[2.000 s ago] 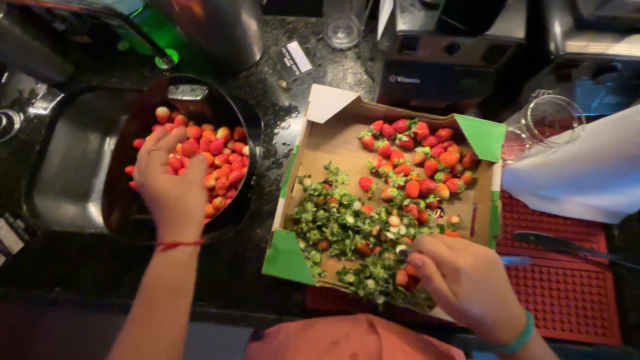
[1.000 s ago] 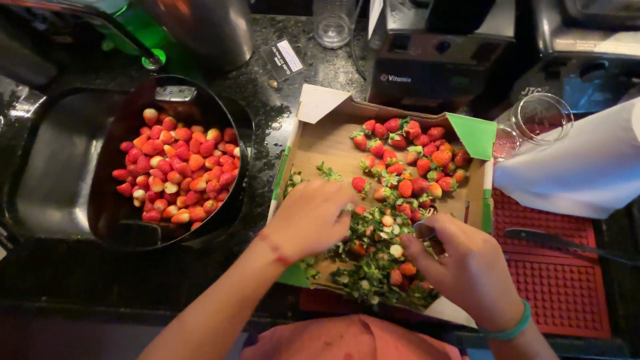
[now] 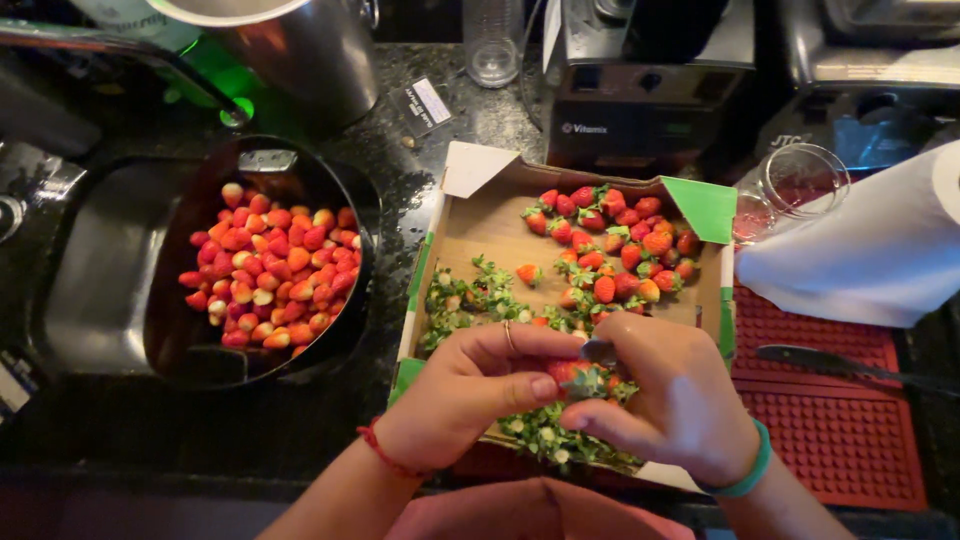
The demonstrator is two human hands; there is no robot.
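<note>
Over the front of a cardboard box (image 3: 480, 217), my left hand (image 3: 480, 390) pinches a strawberry (image 3: 564, 370) whose green leaves face my right hand. My right hand (image 3: 667, 397) is curled around a small grey metal tool (image 3: 600, 352), mostly hidden by the fingers, right beside the fruit. Whole strawberries with leaves (image 3: 630, 247) lie in the box's back right part. Cut-off leafy strawberry tops (image 3: 480, 300) are heaped along its left and front. Hulled strawberries (image 3: 270, 270) fill much of a dark pot (image 3: 180, 300) at the left.
The pot rests over a metal sink (image 3: 112, 262), with a faucet (image 3: 202, 82) behind it. A steel container (image 3: 330, 67), a glass bottle (image 3: 491, 45) and a Vitamix blender base (image 3: 645, 105) stand at the back. At right are a paper roll (image 3: 862, 232), glass jar (image 3: 802, 180), knife (image 3: 840, 364) and red mat (image 3: 832, 442).
My left hand has moved from over the pot to the box and now holds a strawberry beside my right hand. The view has shifted somewhat.
</note>
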